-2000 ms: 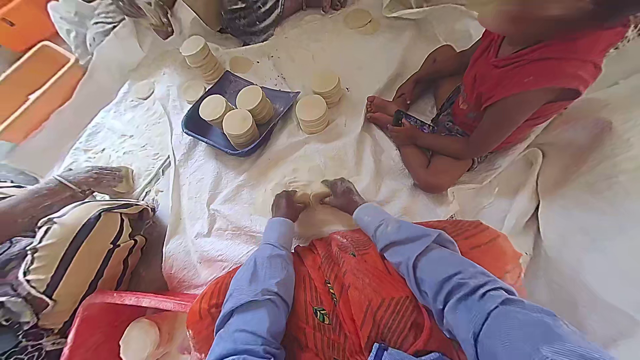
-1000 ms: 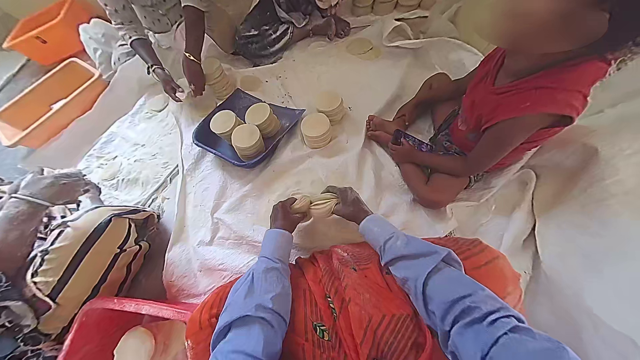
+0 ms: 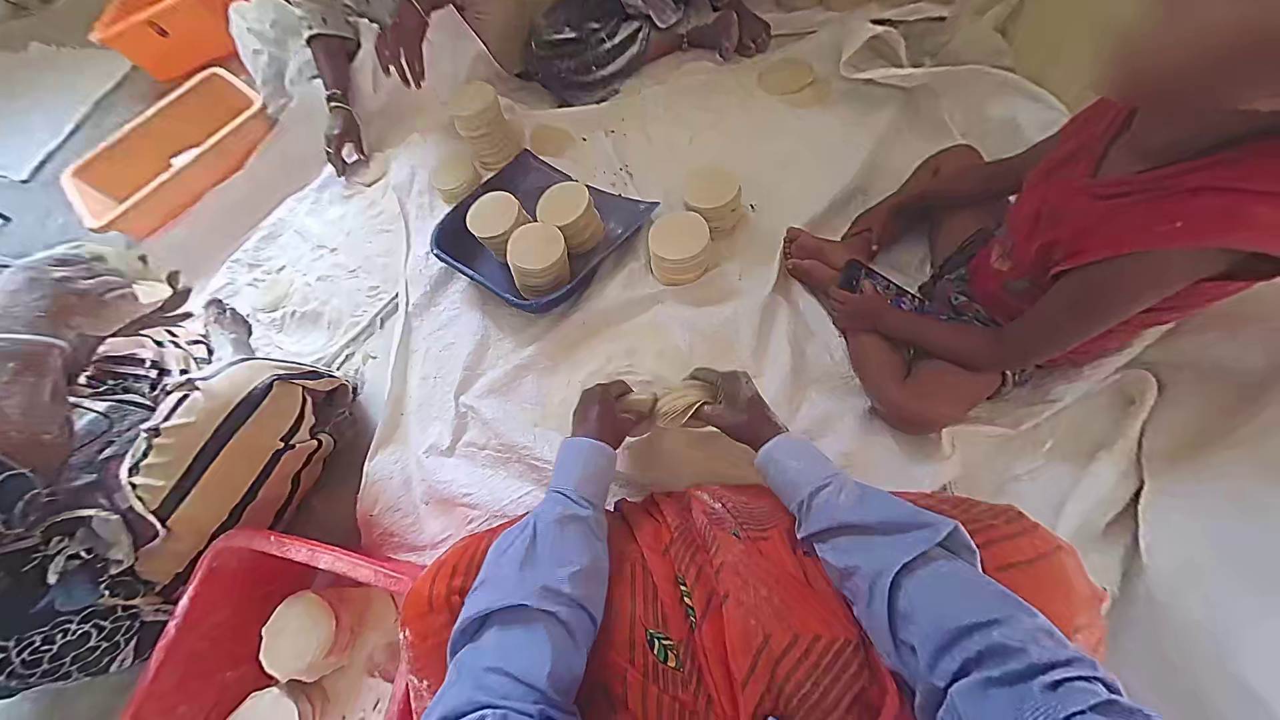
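Note:
Just above the cloth, in front of my lap, a stack of thin round dough discs (image 3: pixel 682 402) is held between both hands, bent and fanned at its middle. My left hand (image 3: pixel 606 412) grips the left end, and my right hand (image 3: pixel 738 405) grips the right end. Beyond them stands a dark blue tray (image 3: pixel 610 225) carrying several neat stacks of pale discs (image 3: pixel 538 258). Two more stacks (image 3: pixel 680 246) stand on the cloth to the right of the tray. Others (image 3: pixel 484 122) rise behind its left corner. My fingertips are partly hidden by the discs.
A red tub (image 3: pixel 225 590) with discs and flour is at my lower left, beside a striped cushion-like bundle (image 3: pixel 225 450). A seated person in red (image 3: pixel 1130 230) holds a phone at right. Another person's hand (image 3: pixel 343 140) touches the white cloth (image 3: pixel 480 400). Orange crates (image 3: pixel 165 150) lie far left.
The discs between my hands now show more fanned edges than two seconds ago. At the upper left, the other person's hands have moved apart, one now down on the cloth.

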